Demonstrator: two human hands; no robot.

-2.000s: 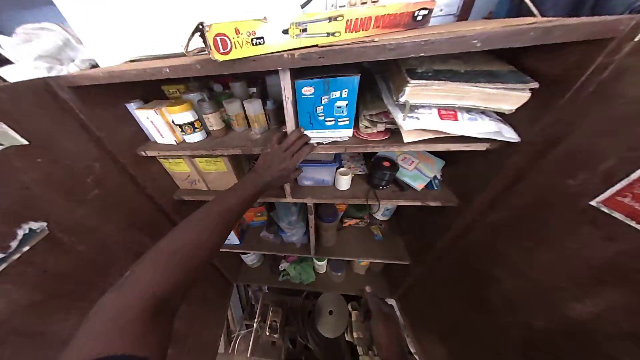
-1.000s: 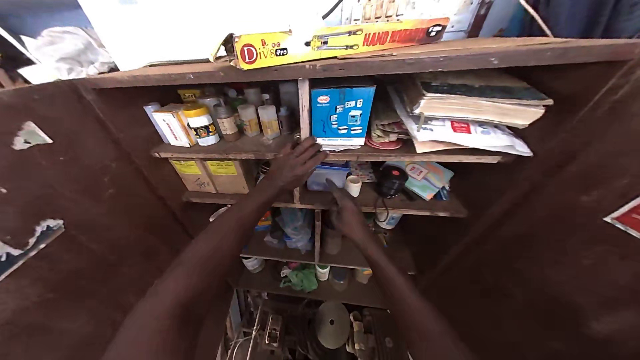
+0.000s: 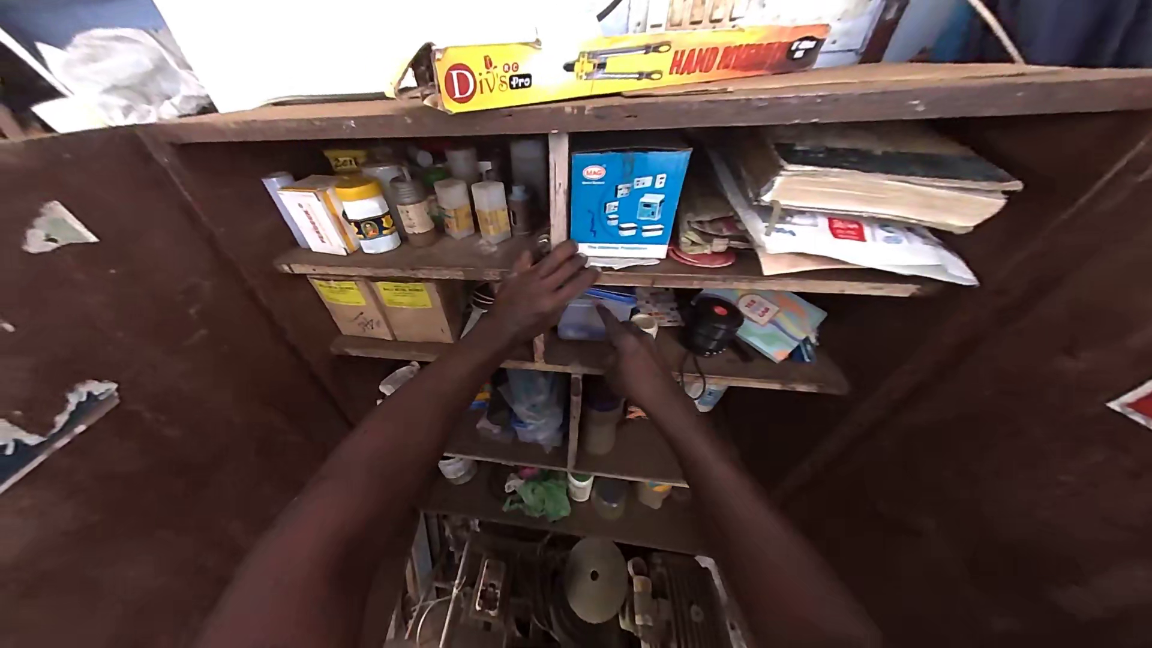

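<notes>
My left hand (image 3: pixel 542 290) rests at the edge of the upper wooden shelf (image 3: pixel 414 263), beside the upright divider and just below a blue cardboard box (image 3: pixel 630 200). Its fingers are spread a little and nothing shows in them. My right hand (image 3: pixel 634 355) is at the second shelf, with a finger pointing up at a clear plastic container with a blue lid (image 3: pixel 585 319); whether it touches the container is unclear. A white cup (image 3: pixel 644 324) stands just right of that finger. The lower part of the right hand's grip is hidden from view.
Bottles and a yellow-lidded jar (image 3: pixel 367 216) stand upper left, above cardboard boxes (image 3: pixel 414 310). Stacked old books (image 3: pixel 886 184) lie upper right; a black round device (image 3: pixel 713 326) with a cord sits below. A hand riveter box (image 3: pixel 630 67) lies on top. Brown cabinet doors flank the shelves.
My right hand has risen from low by the bottom shelves to the blue-lidded container. My left hand stays at the upper shelf's edge.
</notes>
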